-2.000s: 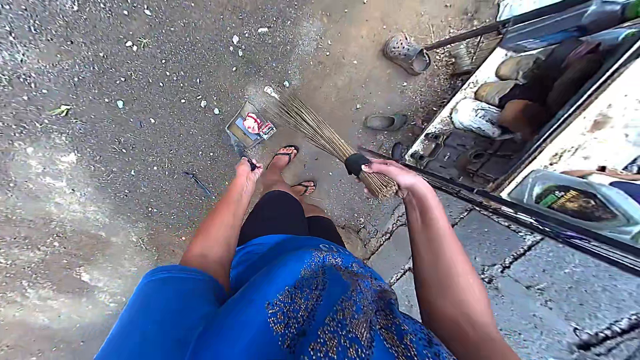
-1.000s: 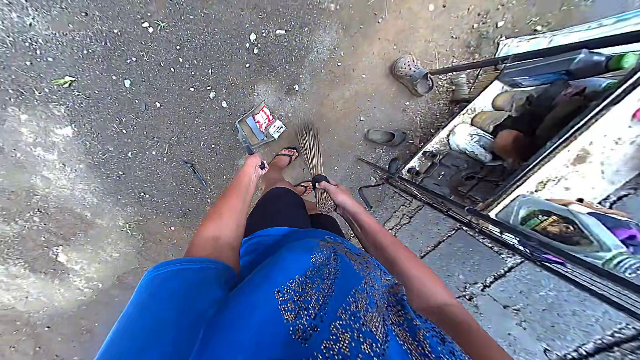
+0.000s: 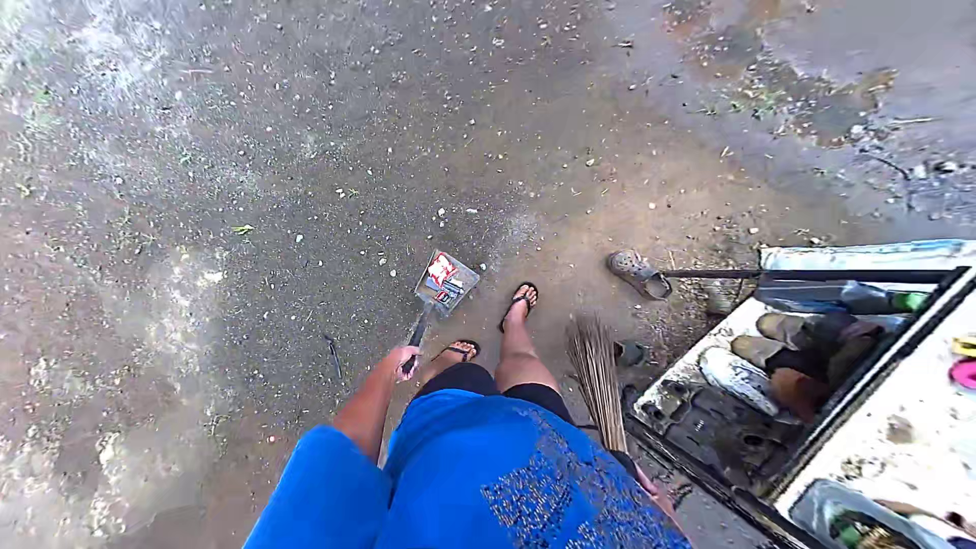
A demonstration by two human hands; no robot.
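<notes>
My left hand (image 3: 406, 363) is closed around the dark handle of a dustpan (image 3: 457, 306), whose pan is tilted ahead of my feet. Red-and-white and bluish wrappers (image 3: 442, 276) lie in the pan. At my right side, a stick broom (image 3: 597, 381) points its bristles forward, past my right leg. Its dark-bound grip is in my right hand (image 3: 657, 494), which the blue shirt partly hides.
A clog (image 3: 639, 274) and another dark shoe (image 3: 630, 353) lie on the ground to the right. Beyond them stands a rack (image 3: 862, 427) holding several shoes and a plastic bottle. A dark stick (image 3: 333, 357) lies at left. Gravelly dirt surrounds my sandalled feet.
The broom has moved from in front of my body, bristles by my feet, to my right side. My feet are now apart in a stride. The view has shifted, showing more ground ahead.
</notes>
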